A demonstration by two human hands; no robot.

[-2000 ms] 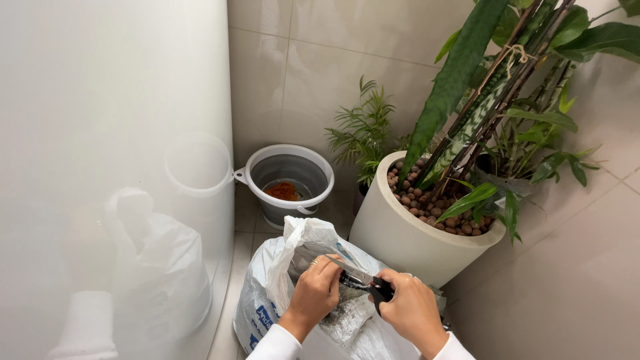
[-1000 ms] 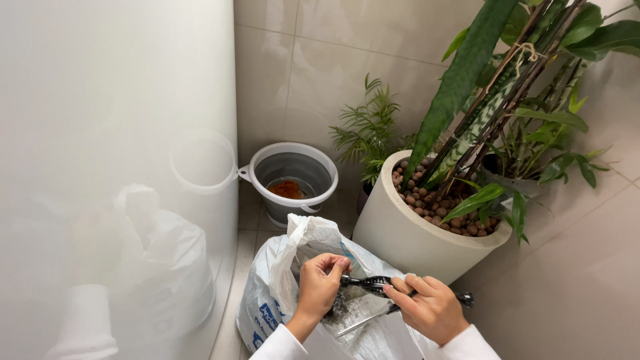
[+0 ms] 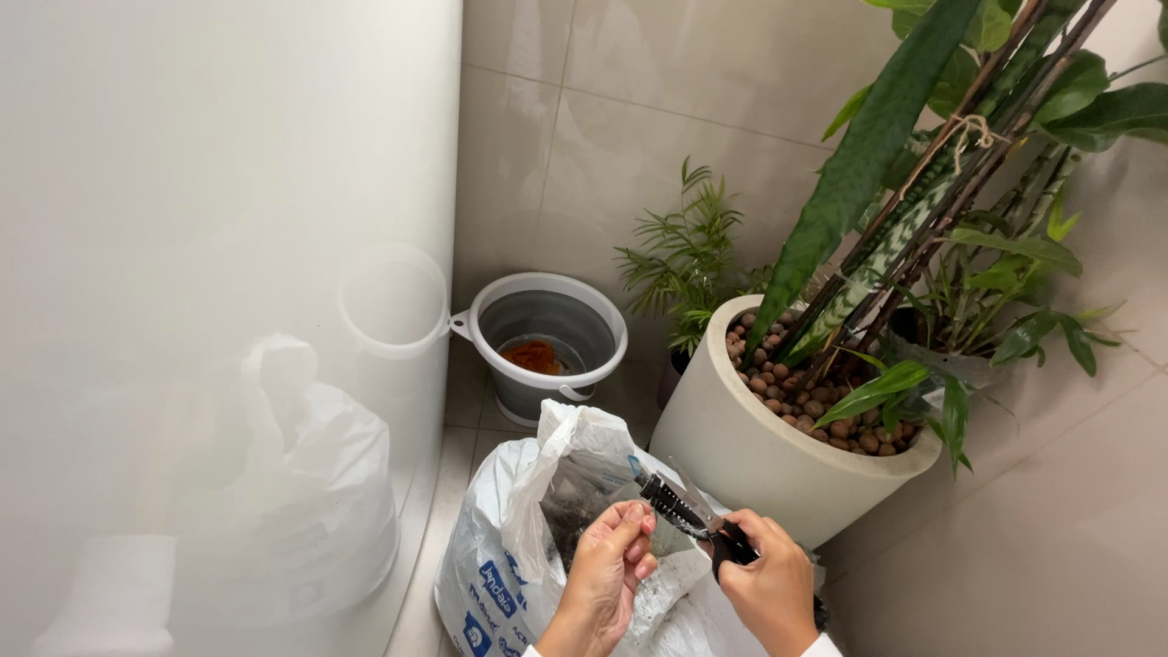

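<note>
My right hand (image 3: 768,570) holds scissors (image 3: 716,529) with black handles, and a black brush roller (image 3: 675,506) with pale bristles lies along the open blades; its far end shows past my wrist. Just left of the roller, my left hand (image 3: 613,566) has thumb and fingertips pinched together; whether something small is between them cannot be seen. Both hands are over a white plastic bag (image 3: 520,511) with blue print, its mouth open, with grey dust and fluff (image 3: 570,502) inside.
A grey collapsible bucket (image 3: 538,392) with an orange cloth (image 3: 531,357) stands behind the bag. Right of it are a small palm (image 3: 689,246) and a large cream planter (image 3: 757,438) with clay pebbles and tall plants. A glossy white surface (image 3: 228,182) rises at left.
The roller has tilted and its bristled end now points up and left. The scissors have come up beside it in my right hand. My left hand has let go of the roller's end.
</note>
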